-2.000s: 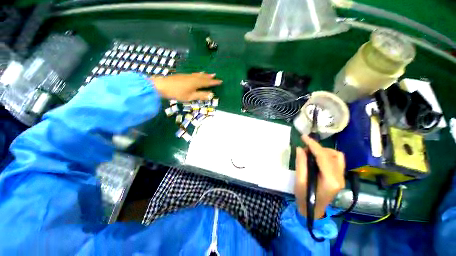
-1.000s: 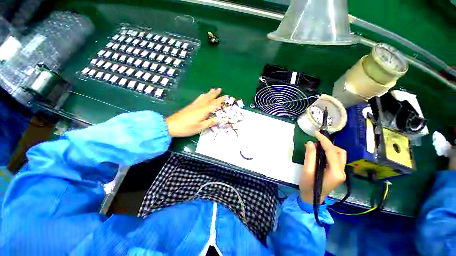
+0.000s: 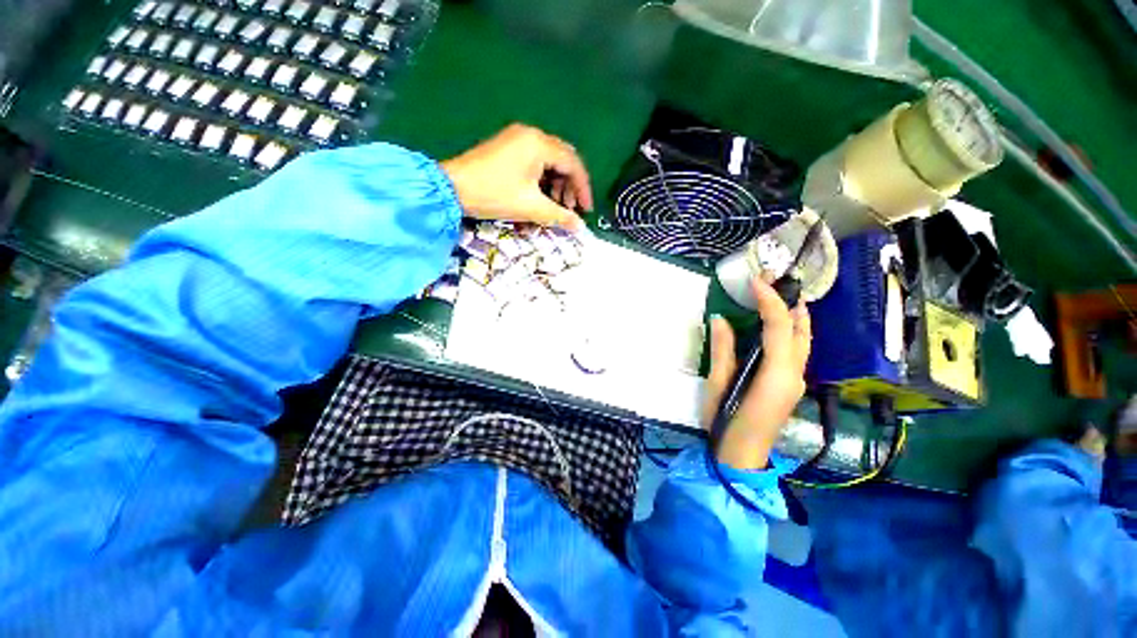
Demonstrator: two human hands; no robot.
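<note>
My right hand (image 3: pixel 763 374) holds the black soldering iron (image 3: pixel 748 380), its tip over the cream tip-cleaning pot (image 3: pixel 810 268). My left hand (image 3: pixel 521 177) is at the back left of the white paper work sheet (image 3: pixel 642 324), fingers curled down just behind the pile of small silver-white cells (image 3: pixel 505 259). Whether its fingertips hold something cannot be told. The cells lie on the left part of the paper and beside it. A thin dark curved piece (image 3: pixel 587 359) lies on the paper near its front edge.
The fume fan (image 3: pixel 690 212) stands behind the paper. The blue soldering station (image 3: pixel 854 305), iron stand with yellow sponge (image 3: pixel 951 349) and cream cylinder (image 3: pixel 904 162) are at right. A cell tray (image 3: pixel 237 75) is far left, the translucent hood (image 3: pixel 810 28) at back. Another person's sleeve (image 3: pixel 1054 530) shows at right.
The view has shifted. My left hand has moved from the left side of the cell pile to behind it, and its fingers have curled. My right hand still holds the iron at the pot, now more tilted.
</note>
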